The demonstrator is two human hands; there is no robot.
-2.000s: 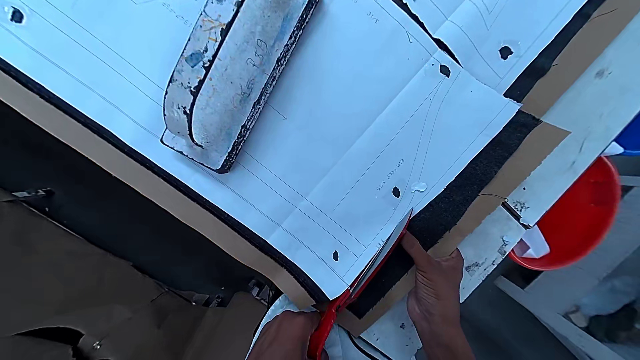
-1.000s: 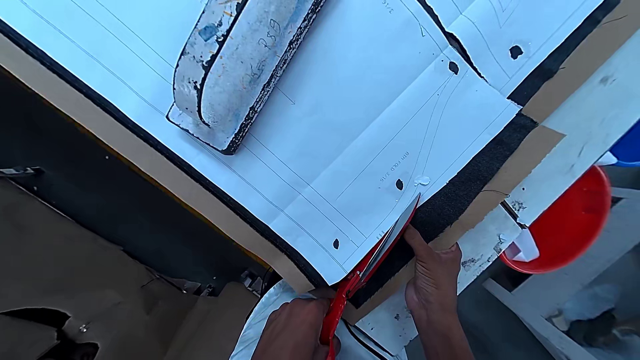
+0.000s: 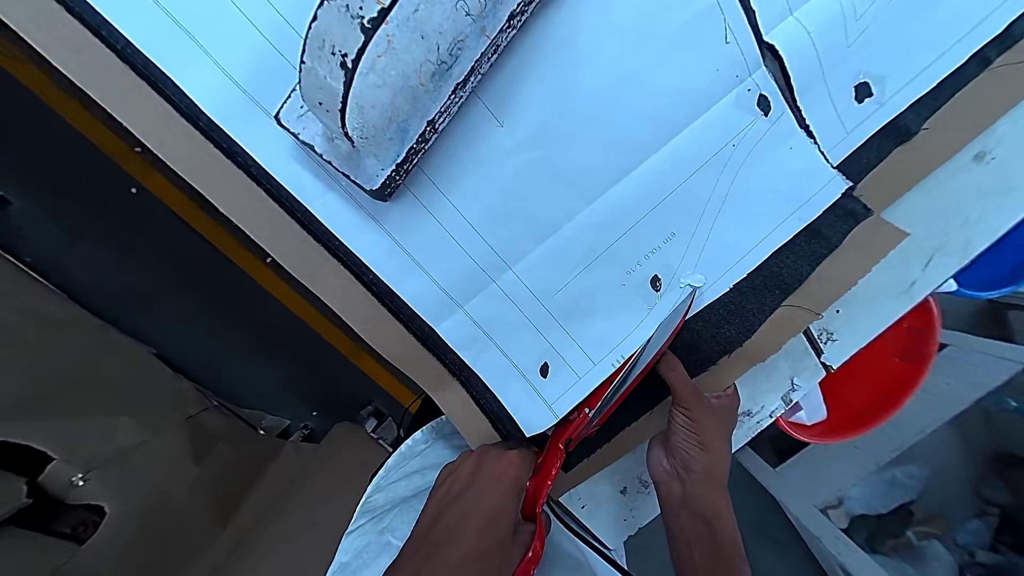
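Note:
Large red-handled fabric shears (image 3: 632, 380) lie along the edge of a white printed pattern sheet (image 3: 560, 216) on dark fabric (image 3: 740, 308). My left hand (image 3: 480, 508) grips their handles at the bottom centre. The blades point up and right, with the tip by a small white patch on the paper. My right hand (image 3: 694, 440) is beside the blades, thumb at their lower edge over the dark fabric; its other fingers are mostly hidden, so its hold is unclear. A worn, white-painted weight with a curved handle (image 3: 416, 88) sits on the sheet. Brown paper (image 3: 848, 252) shows beneath the fabric.
A second pattern piece (image 3: 904, 72) lies at the upper right. Right of the pale table edge (image 3: 952, 208) are a red plastic tub (image 3: 888, 384) and part of a blue one (image 3: 992, 264). Dark panelling with a yellow strip (image 3: 280, 280) runs along the left side.
The shears stay in my left hand and their tip has moved slightly up the sheet's edge, close to the white patch. My right hand remains beside the blades. The view has shifted slightly.

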